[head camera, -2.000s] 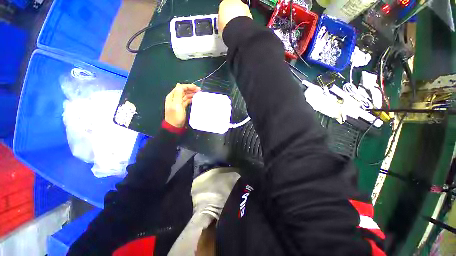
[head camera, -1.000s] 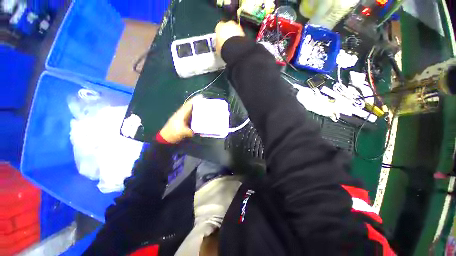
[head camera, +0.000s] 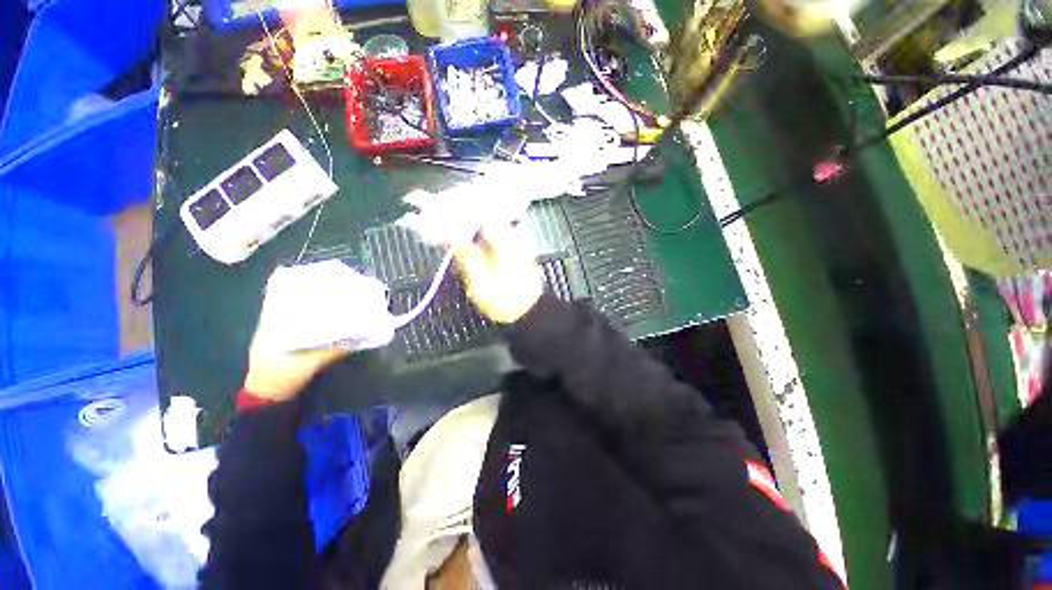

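A white rounded power unit (head camera: 329, 300) is over the front left part of the grooved bench patch. My left hand (head camera: 283, 357) holds it from the left and below. A thick white cord (head camera: 427, 297) runs from its right side up to my right hand (head camera: 502, 274), whose fingers are at the cord near the white leads. The fingertips are overexposed, so the exact grip is unclear. A white socket outlet strip (head camera: 258, 196) with three dark sockets lies tilted at the left of the bench.
A red screw tray (head camera: 391, 104) and a blue parts tray (head camera: 475, 87) stand at the back. White leads (head camera: 508, 184) are piled behind my right hand. A large blue bin (head camera: 46, 444) with clear bags is at the left. A green conveyor line (head camera: 808, 277) runs at the right.
The view has turned to the right. My right hand has left the outlet strip and come to the unit's cord. The unit, in my left hand, is now tilted.
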